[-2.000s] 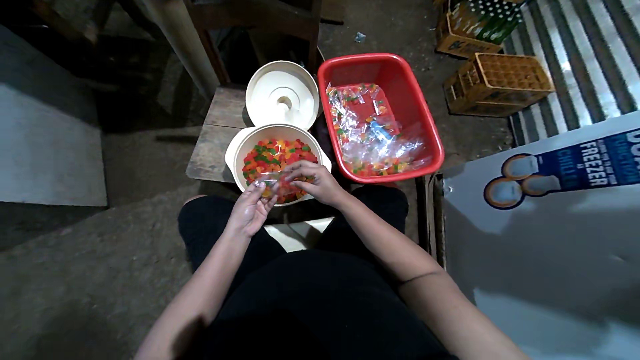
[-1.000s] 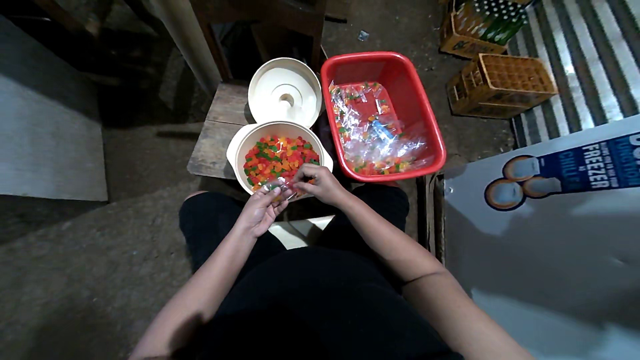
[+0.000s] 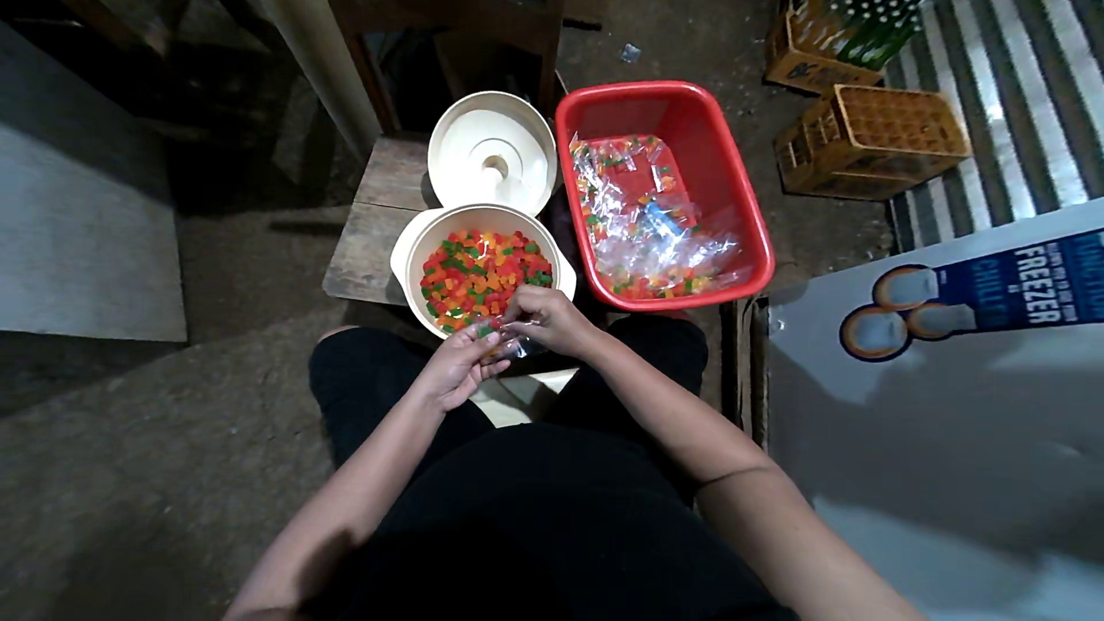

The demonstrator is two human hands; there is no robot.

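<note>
Both hands meet at the near rim of a cream plastic tub (image 3: 405, 259), which holds many red, orange, yellow and green gummy candies (image 3: 483, 272). My left hand (image 3: 461, 366) pinches a small clear plastic bag (image 3: 517, 348) with some candy at its top. From the right, my right hand (image 3: 548, 321) has its fingers closed on the same bag, over the tub's rim. Behind the tub lies its round cream lid (image 3: 466, 147). A red plastic basin (image 3: 750, 216) to the right contains clear plastic bags (image 3: 638, 241) and small packets of candies.
Tub and lid rest on a low wooden bench (image 3: 366, 233). An orange-brown bottle crate (image 3: 906, 121) and another crate with green bottles (image 3: 811, 65) stand at the back right. A white freezer (image 3: 931, 431) is on the right, a grey panel (image 3: 86, 198) on the left.
My hands stay close together at the tub's near rim, with small shifts of the fingers around the bag. The tub, lid and basin have not plainly moved.
</note>
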